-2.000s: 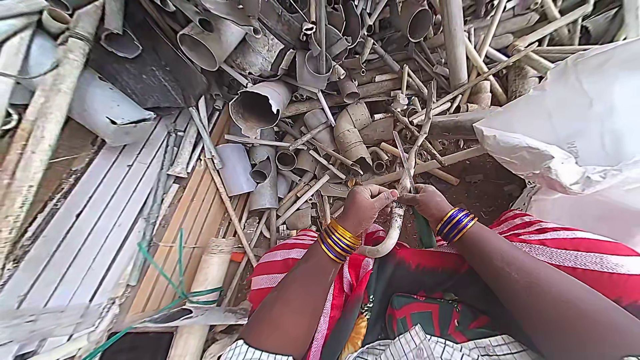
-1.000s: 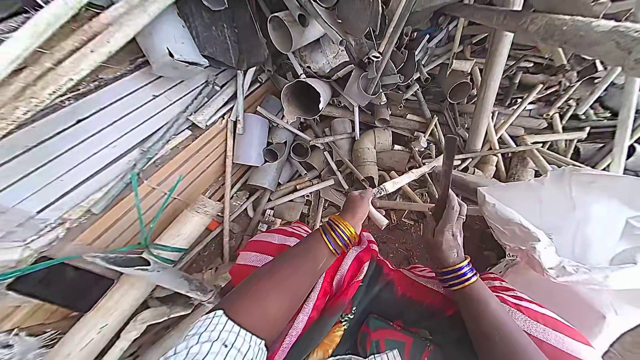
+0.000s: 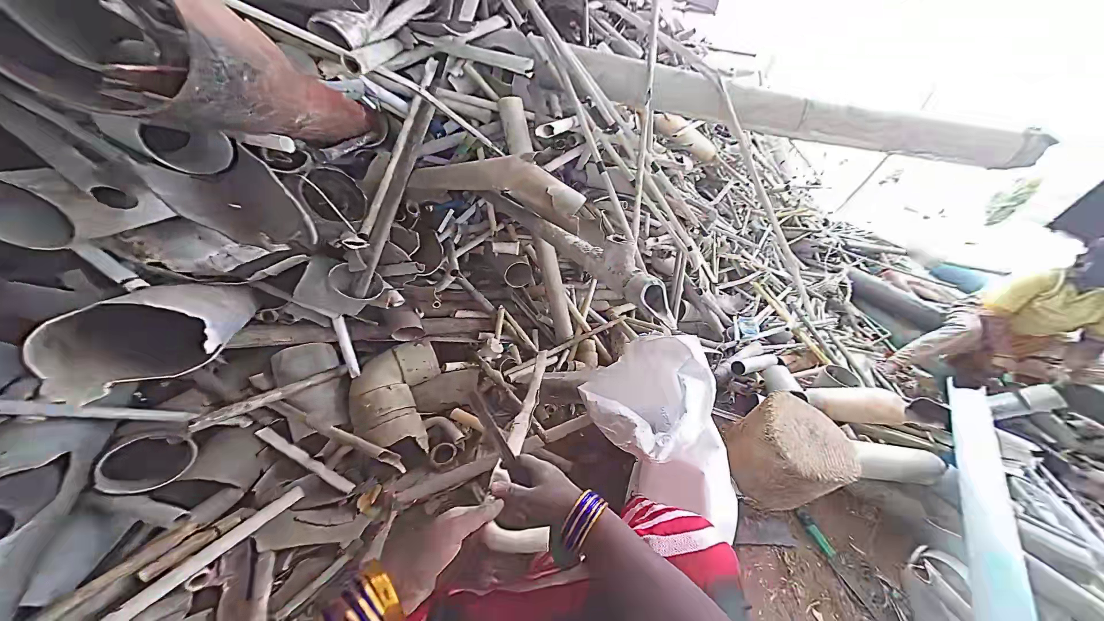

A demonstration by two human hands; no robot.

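Note:
My left hand [image 3: 440,548], with bangles at its wrist, grips the lower part of a pale curved plastic pipe piece [image 3: 515,539] near my lap. Against it, my right hand [image 3: 536,492] is closed on a dark flat bar or blade [image 3: 490,423]. A light, split length of pipe [image 3: 528,405] rises from between the hands; whether it joins the curved piece is hidden by my fingers. Red and white striped cloth [image 3: 690,535] lies over my lap.
Broken pipes surround me, with an elbow fitting [image 3: 388,401] ahead. A white sack [image 3: 647,397] and a wooden block [image 3: 793,453] stand to the right. Beyond are a pale channel [image 3: 987,500] and a person in yellow [image 3: 1035,302]. A green-handled tool [image 3: 815,535] lies on the ground.
The view has swung right and up. My hands, apart one second ago with the dark bar raised in the right, are now together at the pipe piece.

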